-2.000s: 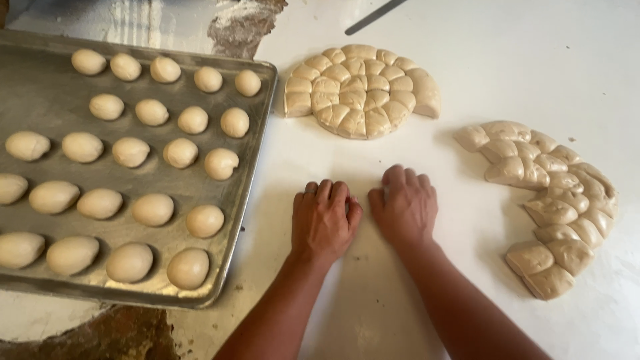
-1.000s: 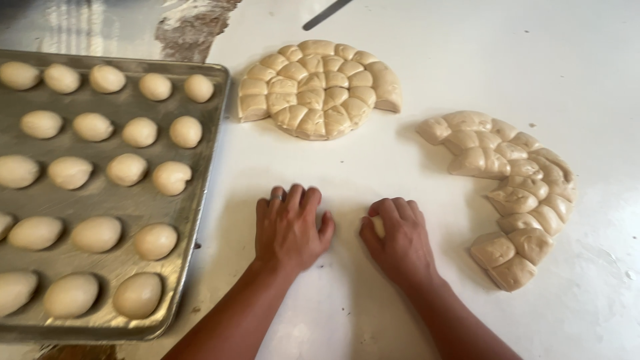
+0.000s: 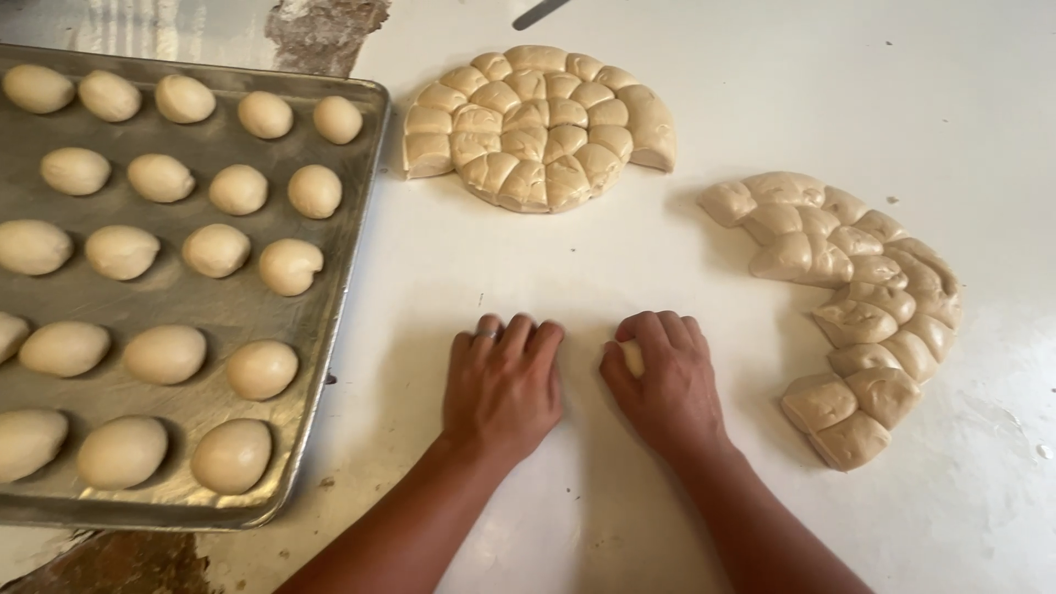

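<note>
My right hand (image 3: 664,375) is cupped on the white table around a piece of dough (image 3: 632,358), part of which shows between thumb and fingers. To its left my left hand (image 3: 505,384), with a ring on one finger, rests palm down with curled fingers; whether dough lies under it is hidden. Beyond both hands lies a rounded slab of dough (image 3: 528,124) scored into many pieces. A curved slab of divided dough (image 3: 874,272) lies to the right of my right hand. Several smooth dough balls (image 3: 262,370) sit in rows on a metal baking tray (image 3: 330,330) at the left.
The end of a grey flat tool (image 3: 540,12), perhaps a scraper or blade, shows at the top edge. Worn brown patches (image 3: 323,37) mark the surface behind the tray and at the lower left. Small crumbs dot the white tabletop (image 3: 792,91).
The view has shifted, with more of the tray in sight. Dough now shows in my right hand, where none was plain two seconds ago. Both hands stay side by side on the table.
</note>
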